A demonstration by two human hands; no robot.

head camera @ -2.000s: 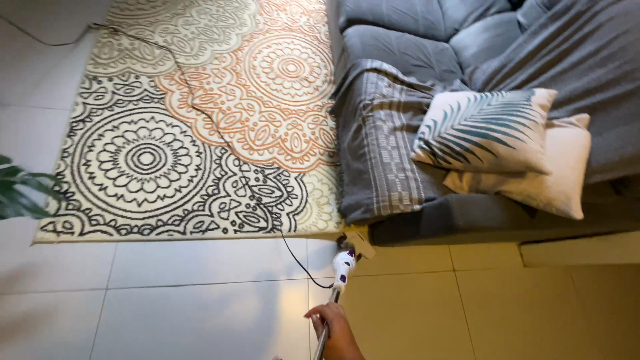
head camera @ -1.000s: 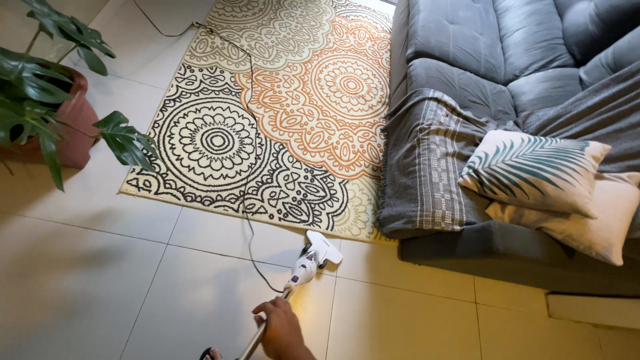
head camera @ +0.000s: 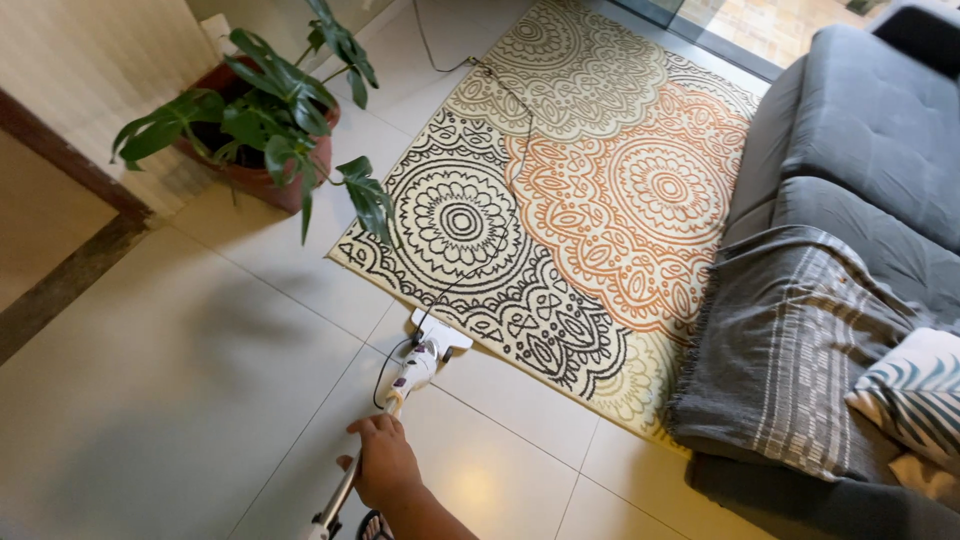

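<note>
My right hand (head camera: 384, 461) grips the metal tube (head camera: 345, 486) of an upright stick vacuum cleaner at the bottom centre, with its fingers around the tube. Ahead of the hand are the vacuum's white and purple body (head camera: 414, 369) and its white floor head (head camera: 444, 335), which lies against the near edge of the patterned rug (head camera: 637, 225). A thin dark power cord (head camera: 530, 139) runs from the vacuum across the rug to the far floor. My left hand is not in view.
A potted monstera plant in a reddish pot (head camera: 289, 191) stands left of the rug. The grey sofa (head camera: 862, 142), with a fringed throw (head camera: 780, 360) and a leaf-print cushion (head camera: 919, 390), borders the right side. A sandalled foot (head camera: 373, 525) shows at the bottom.
The floor head has moved left along the rug's near edge, away from the sofa corner, with my right hand still on the tube. The view has swung left, bringing in more of the plant.
</note>
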